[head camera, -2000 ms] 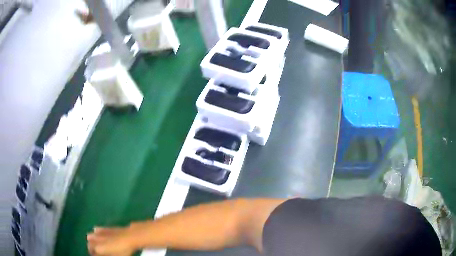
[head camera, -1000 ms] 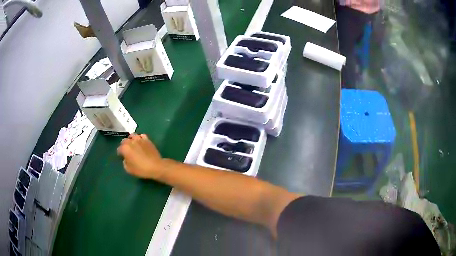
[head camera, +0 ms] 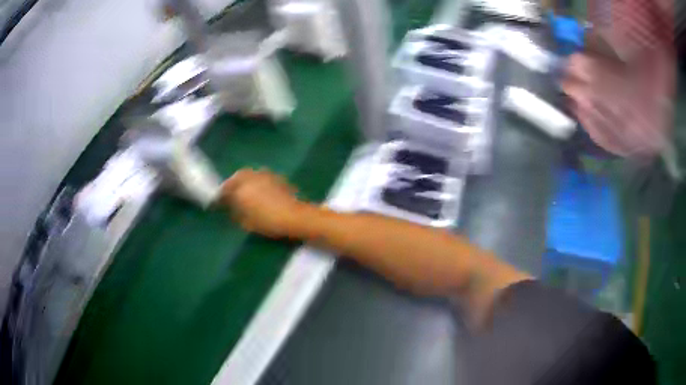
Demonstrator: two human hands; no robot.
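My right hand (head camera: 259, 201) reaches in over the green belt from the right, blurred, its fingertips at the lower right edge of an open white retail box (head camera: 188, 171). Blur hides whether the fingers grip it. Two more open white boxes stand beyond it, one nearer (head camera: 252, 79) and one farther (head camera: 312, 28). My left hand is not in view. White trays with dark parts (head camera: 421, 184) are piled beside the belt, to the right of my hand.
A grey upright post (head camera: 365, 71) stands between the boxes and the trays. White papers (head camera: 120, 184) and tray stacks line the far ledge. A white roll-like item (head camera: 540, 113) lies on the dark bench. A person in pink (head camera: 628, 83) is beyond a blue stool (head camera: 583, 218).
The view has shifted and blurred. My right hand first moved up the belt to the nearest box, and its fingertips now meet the box edge. The person in pink shows more fully.
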